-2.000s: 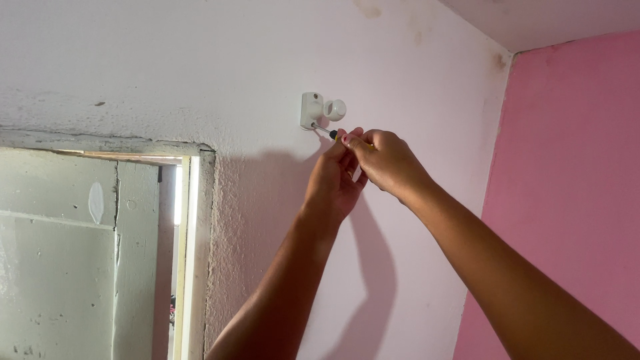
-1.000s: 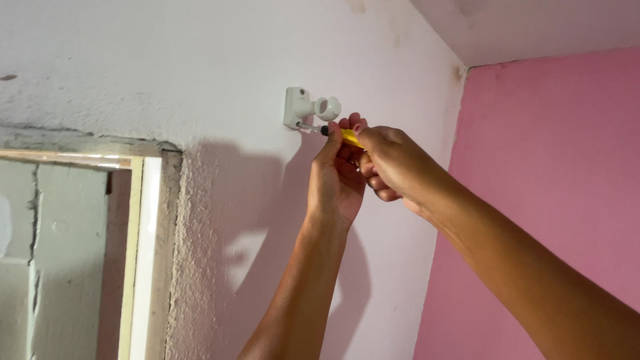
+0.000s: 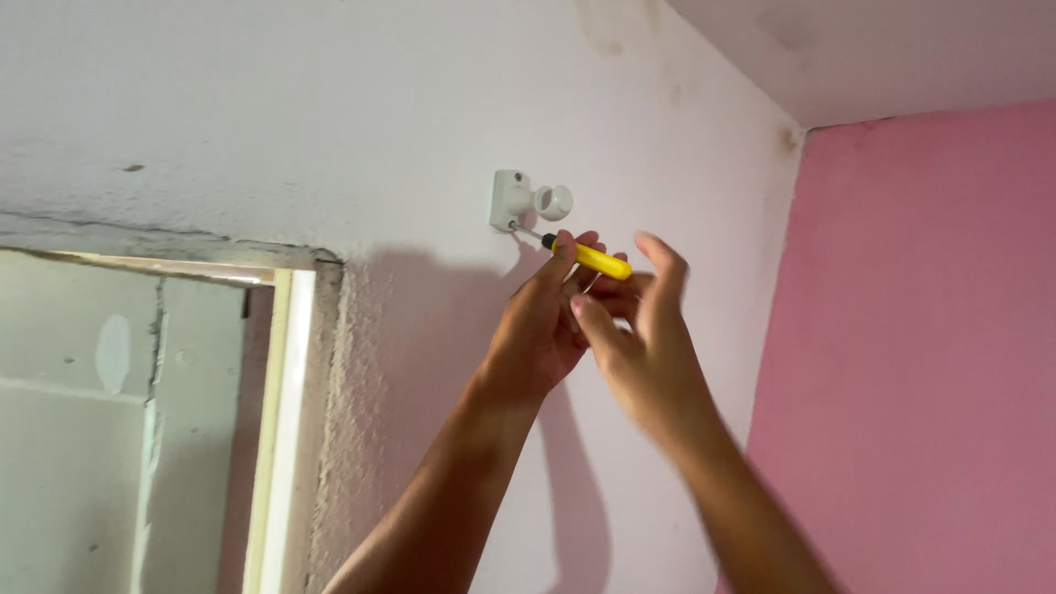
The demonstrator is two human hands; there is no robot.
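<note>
A white curtain rod bracket (image 3: 511,200) with an open round cup sits against the pale wall, a screw in its upper hole. The tip of a screwdriver with a yellow handle (image 3: 604,262) and black collar meets the screw in the bracket's lower hole. My left hand (image 3: 549,318) holds the front of the handle between thumb and fingers. Just right of the handle's end is my right hand (image 3: 648,338), thumb and index finger spread apart, not gripping the handle. Its other fingers lie partly behind the handle and near my left hand.
To the lower left stands a door frame (image 3: 285,429) with rough, cracked plaster around it and a worn, pale door (image 3: 74,412) behind. A pink wall (image 3: 907,346) meets the pale wall at the right, under the ceiling (image 3: 891,49). Shadows of the arms fall on the pale wall.
My right hand has let go of the screwdriver handle and opened its thumb and index finger. My left hand still holds the screwdriver at the bracket's lower hole.
</note>
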